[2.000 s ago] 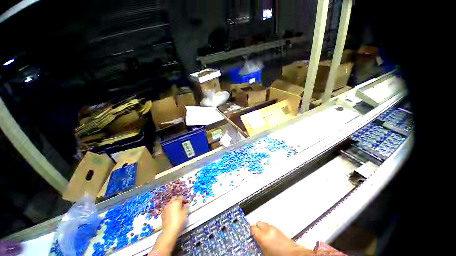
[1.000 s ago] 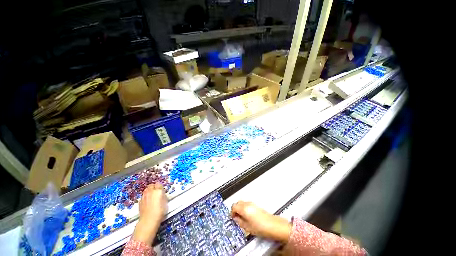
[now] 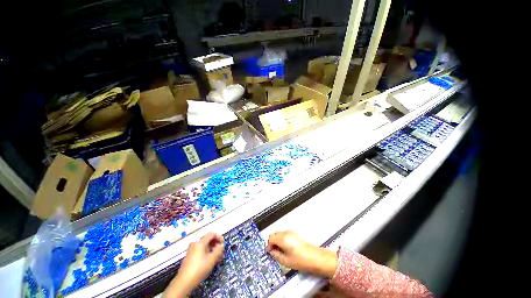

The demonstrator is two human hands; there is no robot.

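Observation:
A circuit board panel (image 3: 247,266) with a dense blue-grey pattern lies on the near track, cut off by the bottom edge. My left hand (image 3: 201,261) is over the panel's left part, fingers curled together; whether it holds a part cannot be told. My right hand (image 3: 294,252) is at the panel's right edge with fingertips pinched; whether they hold anything is too small to see. Dark red components (image 3: 169,213) lie on the white ledge (image 3: 343,135), with blue components (image 3: 247,175) on both sides of them.
A clear plastic bag (image 3: 53,256) with blue parts stands at the ledge's left end. More panels (image 3: 407,150) and a metal fixture (image 3: 389,181) are on the track at right. Beyond the ledge are a blue bin (image 3: 187,152), cardboard boxes (image 3: 119,180) and two pale posts (image 3: 347,58).
My left hand has moved from the dark red components to over the panel. My right hand stays at the panel's right edge. The camera view has shifted since the oldest frame.

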